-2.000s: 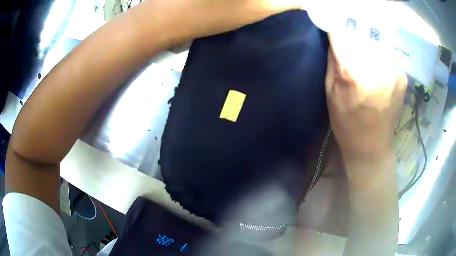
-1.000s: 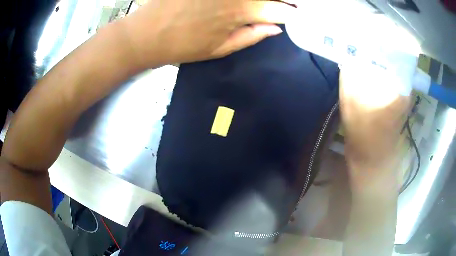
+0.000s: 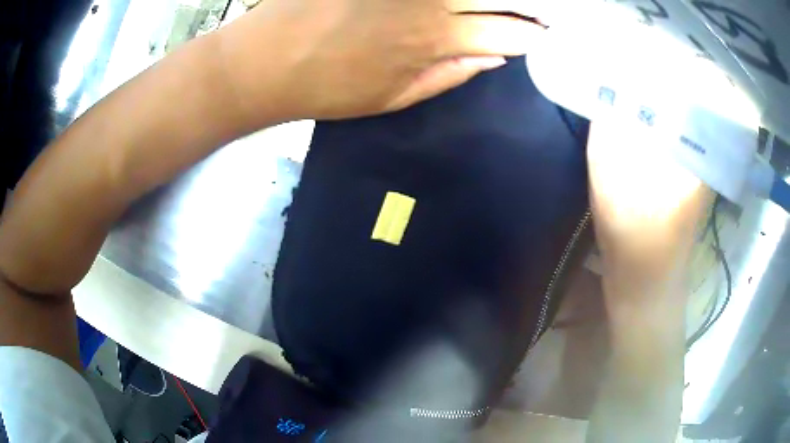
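The black bag body (image 3: pixel 416 285) lies across the metal table and its front edge, with a pale-yellow patch (image 3: pixel 393 218) on it. A silver-toothed zipper (image 3: pixel 561 275) runs along its right edge, and a short toothed stretch shows at the bottom. My left hand (image 3: pixel 390 56) lies over the bag's far edge, its fingertips reaching the white machine head. My right hand (image 3: pixel 645 173) is at the bag's upper right edge; its fingers are washed out by glare and partly hidden behind the machine head, so its grip cannot be told.
The white machine head (image 3: pixel 641 78) overhangs the bag's far right. A blue tube (image 3: pixel 780 192) shows at the right rim. A thin dark cord (image 3: pixel 726 268) lies right of my right wrist. The cream table edge (image 3: pixel 165 333) crosses below; dark cloth with a blue mark (image 3: pixel 268 407) is at my lap.
Since two seconds ago, the bag and patch sit slightly lower in view, and more of my left hand shows at the far edge. My right hand appears slightly lower and further right.
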